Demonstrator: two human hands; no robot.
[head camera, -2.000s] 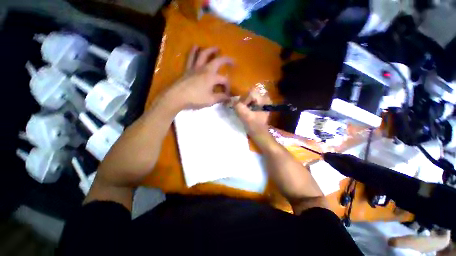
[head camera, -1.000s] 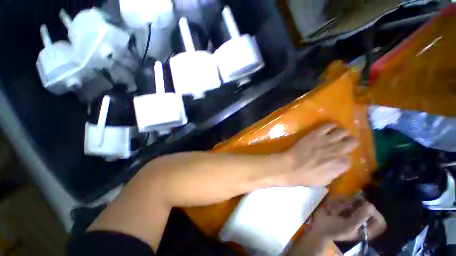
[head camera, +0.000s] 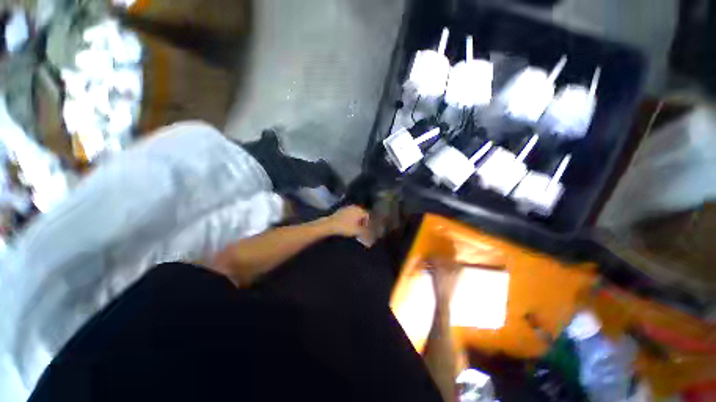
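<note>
My left hand (head camera: 353, 222) is left of the bench, just below the black crate's near left corner. Its fingers look curled, and blur hides whether it holds anything. My right hand (head camera: 442, 257) is small and blurred over the orange bench (head camera: 542, 302), beside a white sheet (head camera: 480, 298). A thin dark line shows next to it, but its grip cannot be made out. Another white sheet (head camera: 414, 306) lies left of my right forearm. White housings (head camera: 453, 166) with white antennas stand in rows in the black crate (head camera: 620, 110).
A large white cloth or bag-like bundle (head camera: 149, 204) is at the left. A grey surface (head camera: 322, 71) is left of the crate. A crinkled clear bag (head camera: 600, 345) is at the bench's lower right. A brown carton-like shape (head camera: 208, 63) is at the upper left.
The view has swung left, so the crate now sits at the upper right. My left hand has left the bench top and moved to its left side. My right hand remains over the bench.
</note>
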